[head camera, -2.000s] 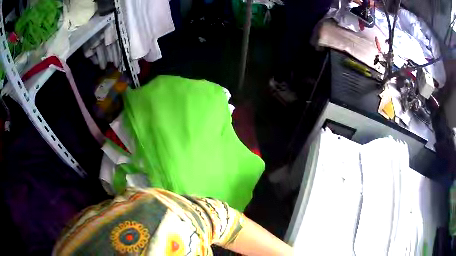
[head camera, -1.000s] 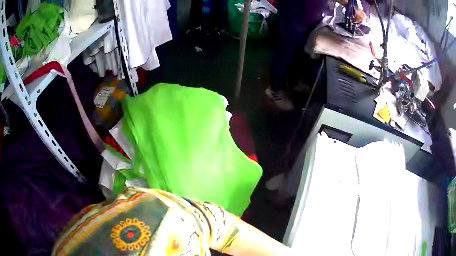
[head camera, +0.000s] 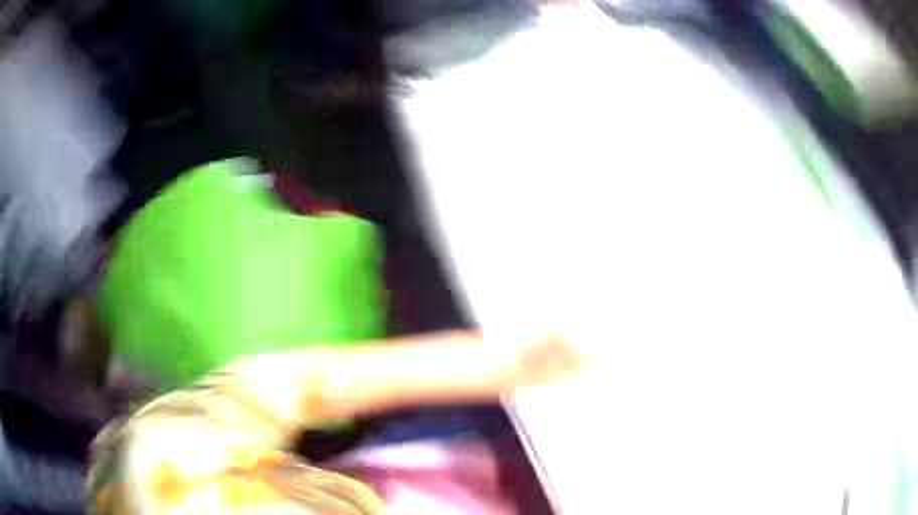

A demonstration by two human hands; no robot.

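A large white pressing table (head camera: 644, 221) fills the middle and right of the head view. It is overexposed, so no separate white pieces can be made out on it. My left hand (head camera: 549, 360) is bare and blurred, over the table's near left edge, at the end of my bare forearm. Its fingers and anything under them are lost in the glare. My right hand is not in view.
A bright green cloth (head camera: 242, 282) hangs or lies in a heap left of the table, above my patterned sleeve (head camera: 201, 453). Pink cloth (head camera: 443, 473) shows below my forearm. A blurred green-and-white roll (head camera: 825, 60) is beyond the table's far right side.
The view has swung right and down, with strong blur. The table now fills much of the picture, the green cloth sits further left, and my left hand has come into view.
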